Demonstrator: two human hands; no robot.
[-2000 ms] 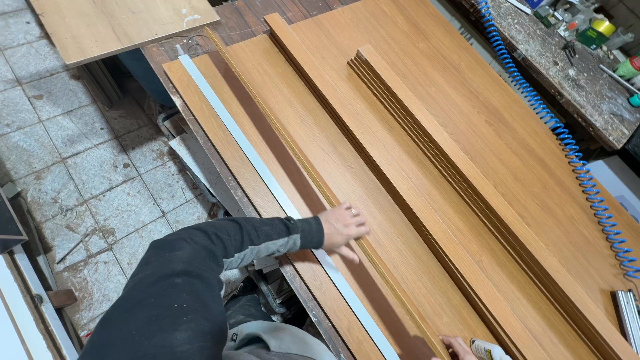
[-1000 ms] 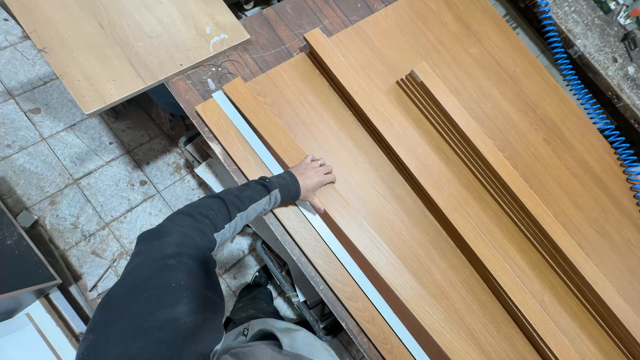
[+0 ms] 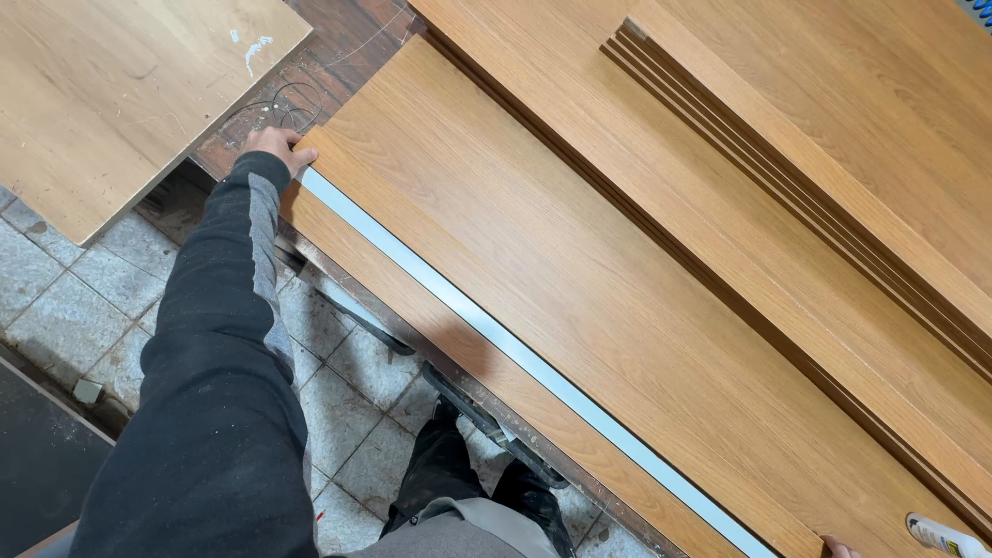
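Observation:
My left hand [image 3: 279,147] is at the upper left end of a narrow wood-grain board [image 3: 496,271], its thumb on top and its fingers around the end. The narrow board lies flat on a wider wood-grain panel [image 3: 589,225], alongside a pale, straight flat strip [image 3: 465,306]. On the strip's other side a wood-grain surface [image 3: 387,267] shows along the bench edge. At the bottom right, only part of my right hand [image 3: 839,547] is in view, touching the narrow board's near end; its grip is hidden.
Stacked wood-grain boards [image 3: 775,163] and another long stack [image 3: 620,178] lie to the right. A white bottle [image 3: 939,535] lies at lower right. A light wooden sheet [image 3: 139,101] stands off upper left, near thin loose wire [image 3: 298,101]. Tiled floor [image 3: 356,434] shows below the bench.
My left hand has moved from the middle of the narrow board to its upper left end. The board, on its edge two seconds ago, now lies flat beside the pale strip.

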